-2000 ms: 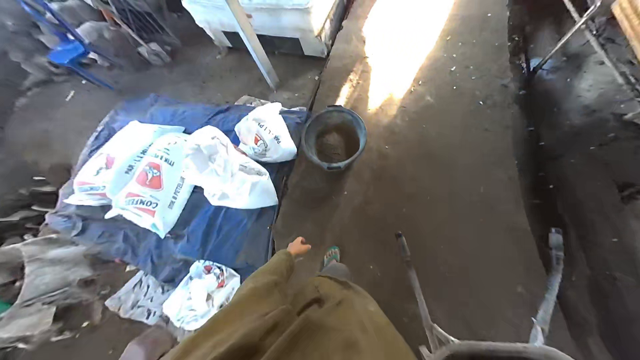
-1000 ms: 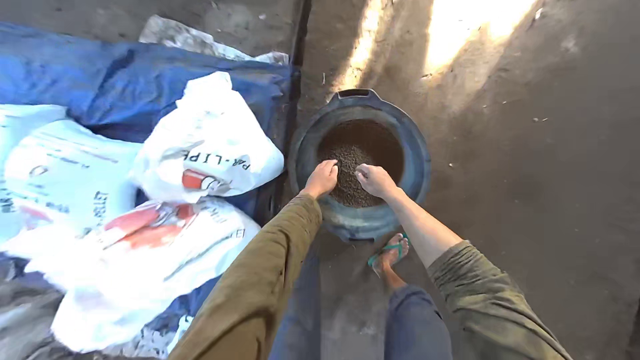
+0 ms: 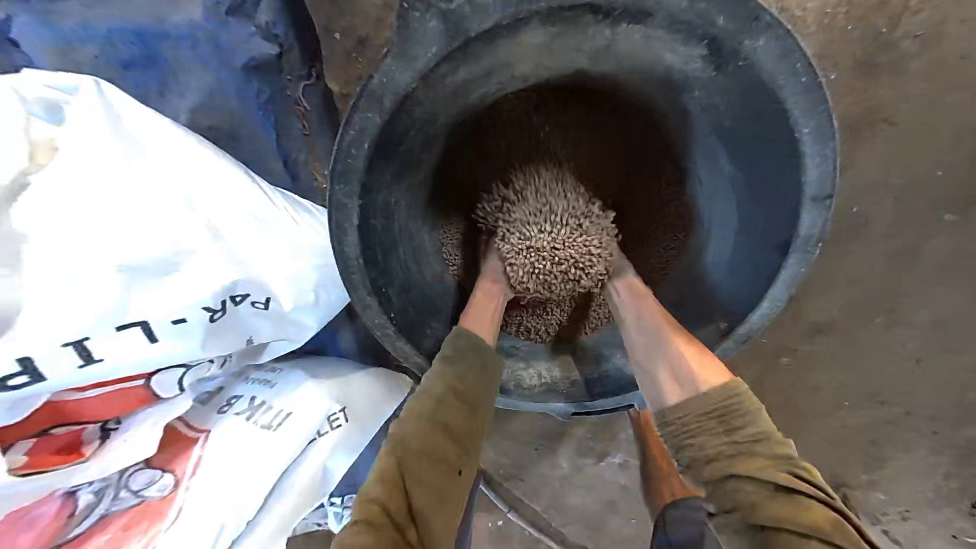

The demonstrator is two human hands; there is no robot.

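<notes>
Inside a round dark plastic tub (image 3: 770,175), both my hands are cupped together under a heap of small light-brown feed pellets (image 3: 553,236). My left hand (image 3: 494,267) bears the heap's left side and my right hand (image 3: 619,267) its right side; the fingers are hidden beneath the pellets. Some pellets are in the air over the heap. More pellets lie in the shaded bottom of the tub, below and around my hands.
White printed plastic sacks (image 3: 152,221) lie left of the tub, one close against its rim, on a blue tarpaulin (image 3: 183,69). Bare dark floor (image 3: 900,305) extends to the right. My lower leg (image 3: 659,465) stands just below the tub's near rim.
My hands have gone from closed over the tub to cupped together under a heap of pellets. The view has come much nearer to the tub.
</notes>
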